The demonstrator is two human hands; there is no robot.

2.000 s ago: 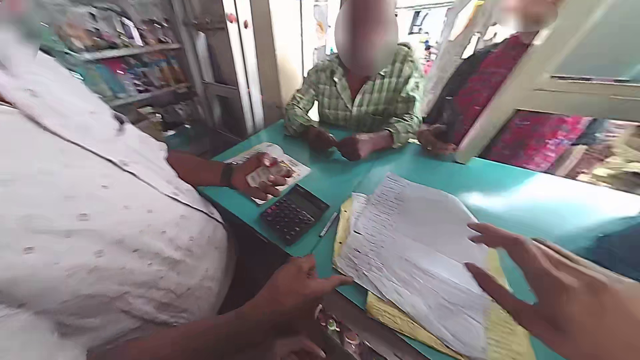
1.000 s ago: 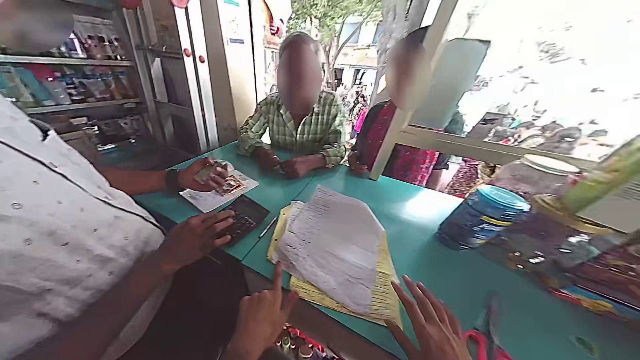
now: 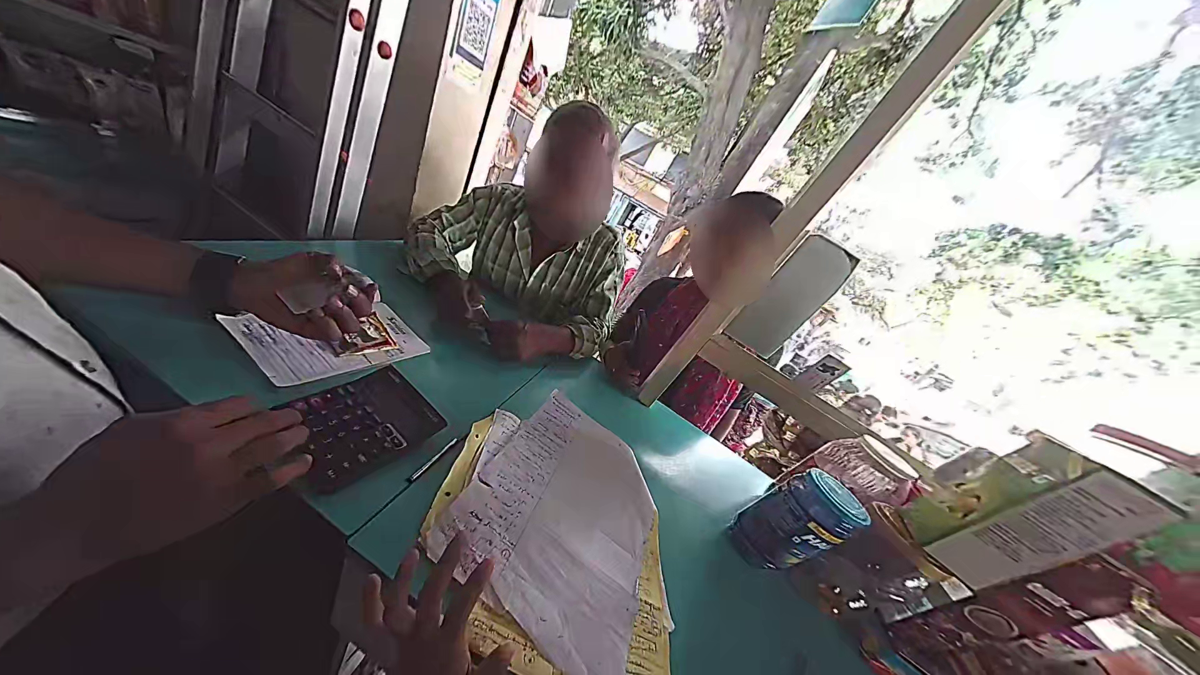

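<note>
My left hand (image 3: 431, 614) is at the bottom edge of the view, its fingers spread and nothing in it, over the lower left edge of the papers. Whether it touches them I cannot tell. The white handwritten sheets (image 3: 572, 525) lie on yellow written paper (image 3: 652, 600) on the teal counter (image 3: 694, 497). A pen (image 3: 434, 459) rests left of the stack. Beside it is a black calculator (image 3: 361, 427), with a co-worker's hand (image 3: 216, 459) at its keys. The co-worker's other hand (image 3: 305, 291) holds small things above a paper (image 3: 281, 352). My right hand is out of view.
Two people stand or sit across the counter, one in a checked shirt (image 3: 534, 272), one in dark and red clothing (image 3: 670, 328). A slanted frame post (image 3: 806, 216) rises at the counter's edge. A blue jar (image 3: 797, 520), a clear-sided container (image 3: 867, 469) and packaged goods (image 3: 1031, 534) stand at right.
My right hand, over the yellow paper a second ago, has gone out of view. My left hand's pointing finger has given way to spread fingers. The view has shifted. The co-worker's hand has reached the calculator since two seconds ago.
</note>
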